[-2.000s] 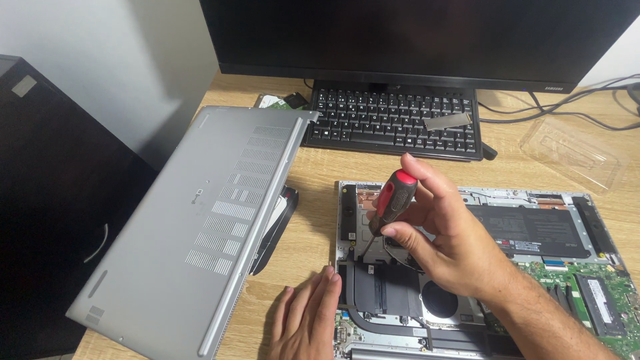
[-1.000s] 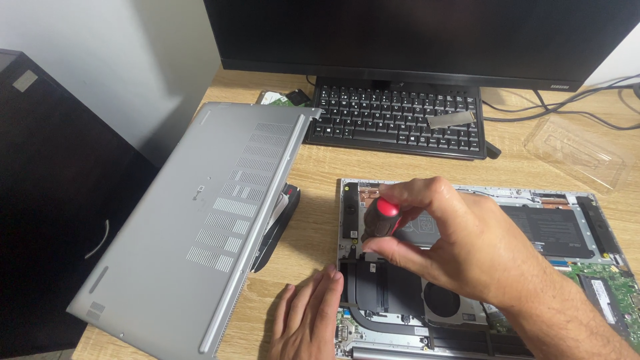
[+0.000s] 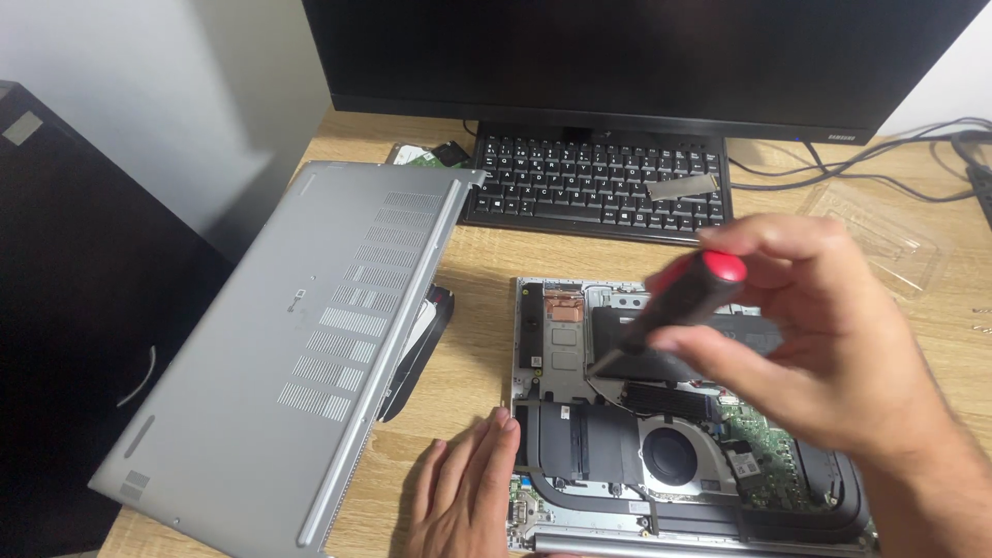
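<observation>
An opened laptop (image 3: 558, 496) lies on the wooden desk with its inside facing up, showing a black battery (image 3: 744, 329), a round fan (image 3: 670, 457) and green circuit board. My right hand (image 3: 821, 333) grips a red and black screwdriver (image 3: 686, 298) by its handle, tilted above the laptop, its tip near the battery's lower left corner. Whether the tip touches anything cannot be told. Flat beside the laptop's left edge rests my left hand (image 3: 469, 488), fingertips against that edge, holding nothing.
A grey laptop bottom cover (image 3: 256, 341) leans at the left over a dark object (image 3: 418, 356). Behind are a black keyboard (image 3: 597, 182) with a metal strip (image 3: 682, 187) on it, a monitor (image 3: 604, 62), a circuit board (image 3: 426, 155), cables (image 3: 837, 174) and a clear plastic tray (image 3: 876, 240).
The screwdriver was upright near the laptop's left side a second ago; now it has moved right and up, and tilts. My left hand has stayed at the laptop's edge.
</observation>
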